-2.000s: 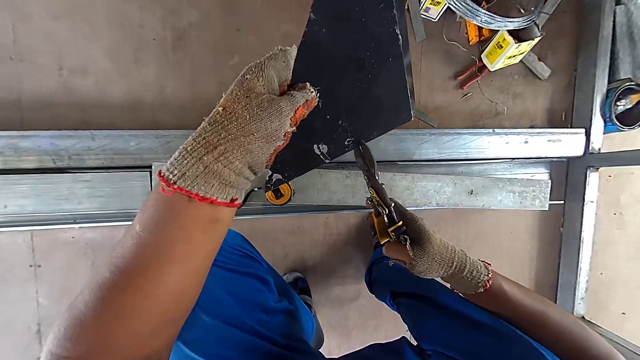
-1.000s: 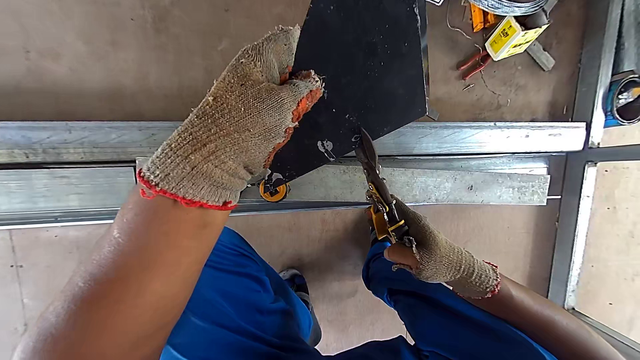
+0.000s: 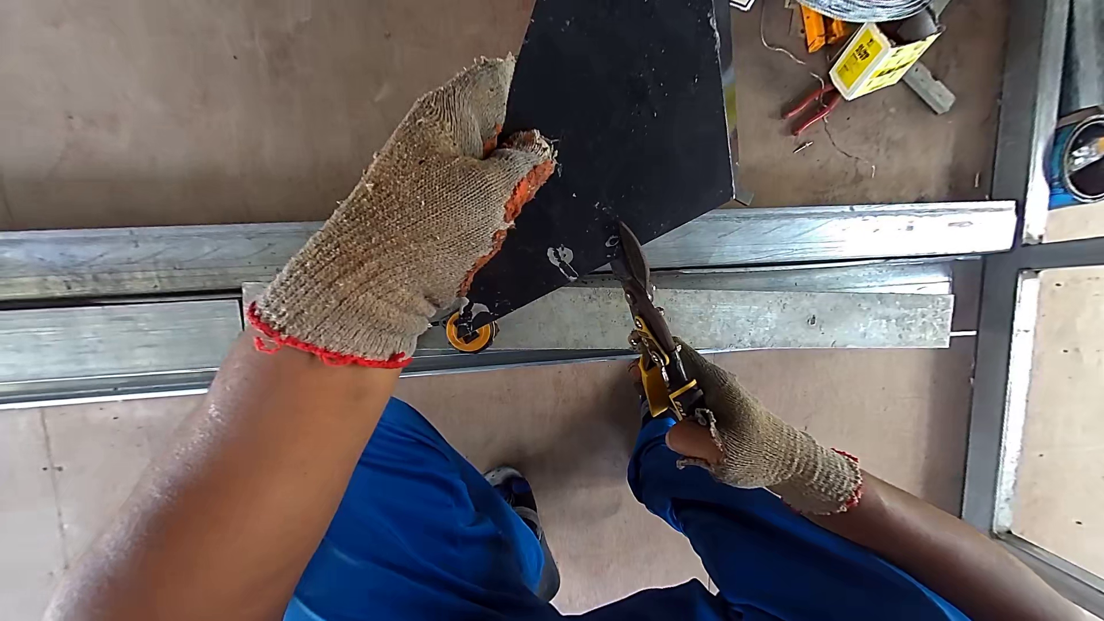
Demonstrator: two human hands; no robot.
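My left hand [image 3: 414, 207], in a worn knitted glove with an orange palm, grips the left edge of a black sheet [image 3: 630, 112] that has a slanted lower edge. My right hand [image 3: 733, 423], in a similar glove with bare skin showing at the thumb, holds yellow-and-black aviation snips [image 3: 651, 345]. Their dark jaws point up and meet the sheet's lower edge, right of a scuffed pale mark. A round yellow-and-black thing [image 3: 471, 332], perhaps a tape measure, sits at the sheet's bottom corner beside my left wrist.
Long galvanized metal profiles [image 3: 828, 231] run across beneath the sheet. Upper right are red-handled pliers [image 3: 813, 108], a yellow-and-white box [image 3: 884, 60], a wire coil [image 3: 862, 7] and a metal offcut [image 3: 930, 88]. A metal frame [image 3: 992, 345] and a blue can [image 3: 1078, 159] stand at right.
Both hands keep their holds on the sheet and the snips. The snips' jaws stay at the sheet's lower edge. The view has shifted slightly.
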